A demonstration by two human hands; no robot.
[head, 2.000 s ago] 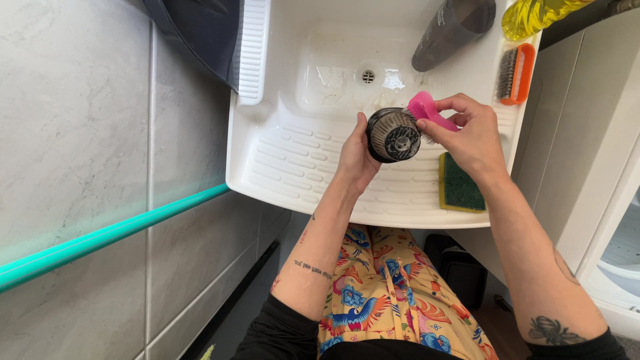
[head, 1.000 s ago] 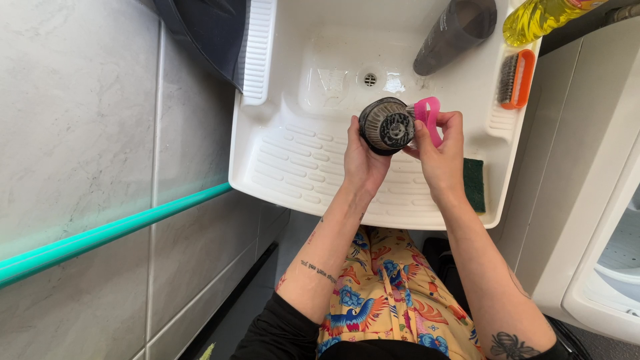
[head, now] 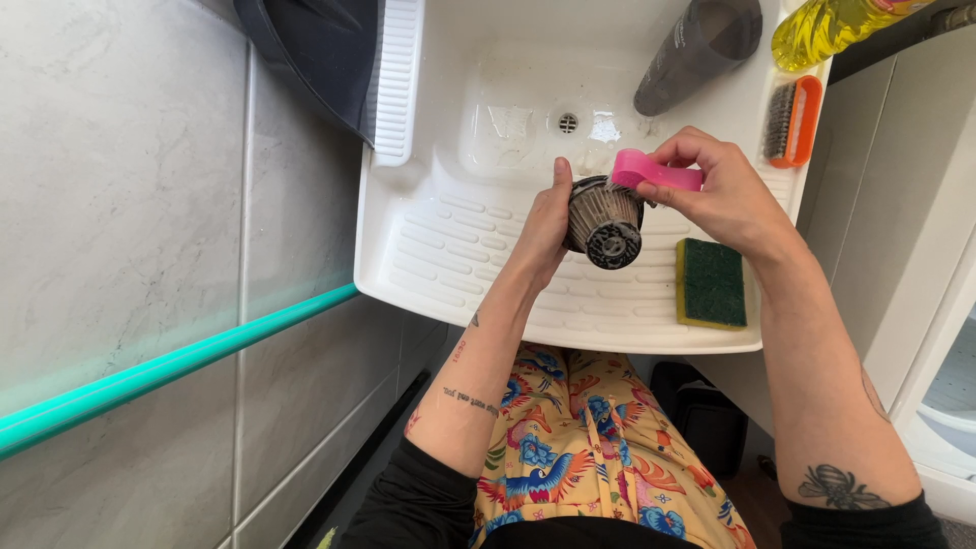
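My left hand (head: 547, 229) grips a dirty pleated vacuum filter (head: 598, 217) by its side, over the ribbed ledge of a white laundry sink (head: 435, 252). The filter's round black end, marked with pale residue, faces me. Pinched between the thumb and fingers of my right hand (head: 705, 179) is a pink plastic brush (head: 656, 171); its pale bristles touch the filter's pleats near the upper rim. A green and yellow scouring sponge (head: 711, 282) lies on the ledge, below my right hand. The filter's far side is hidden.
A dark translucent container (head: 694, 57) leans in the basin, right of the drain (head: 567, 123). On the right rim are an orange scrub brush (head: 794, 122) and a bottle of yellow liquid (head: 831, 30). A dark plastic item (head: 320, 61) stands at left, above a teal pole (head: 191, 362).
The filter has tilted in my left hand, so that more of its pleated side shows than a second ago. My right hand has turned the pink brush from upright to nearly level.
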